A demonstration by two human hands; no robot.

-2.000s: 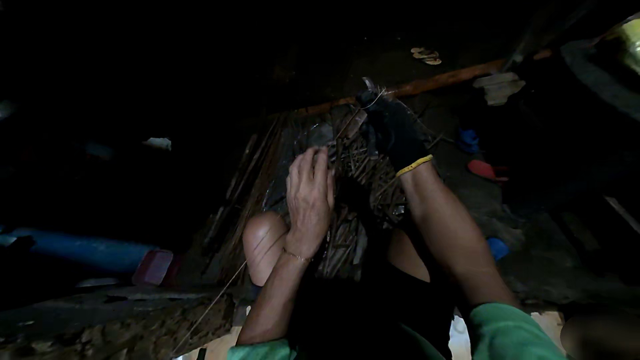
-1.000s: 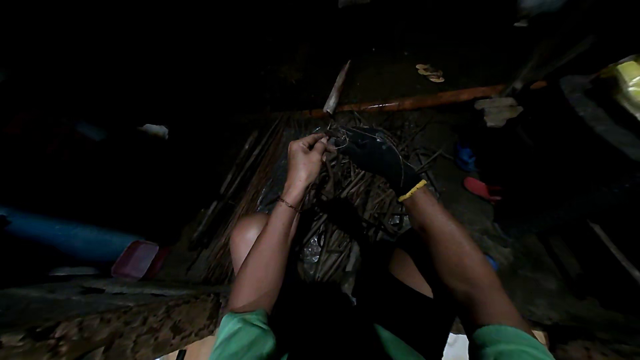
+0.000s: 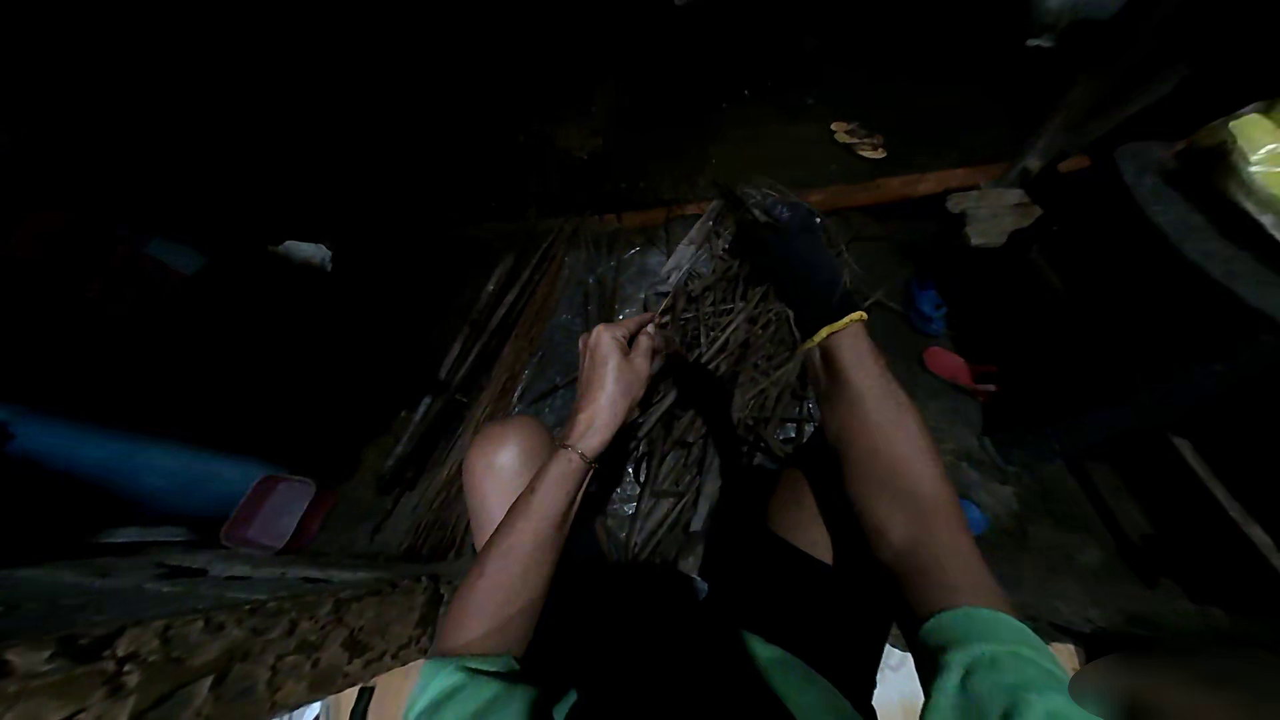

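My bare left hand [image 3: 618,362] pinches the end of a thin strand [image 3: 672,292] between thumb and fingertips, over the pile's left side. The strand runs up toward my right hand [image 3: 795,250], which wears a dark glove with a yellow cuff. That hand is at the pile's far end, by a pale, narrow, blade-like piece [image 3: 695,240]. Its fingers are lost in the dark, so I cannot tell what they hold. Beneath both hands lies a heap of short brown sticks [image 3: 740,330], partly on clear plastic sheeting [image 3: 640,270].
Long thin sticks [image 3: 520,340] lie left of the heap. A reddish beam [image 3: 900,187] crosses behind it. To the right are a red slipper [image 3: 950,368], a blue object [image 3: 926,306] and a flat pale block [image 3: 992,215]. A pink-rimmed tray [image 3: 268,513] stands at left.
My right hand has moved away from my left hand, which has come down toward me, with a strand now between them. One second ago both hands were close together below the pale upright piece.
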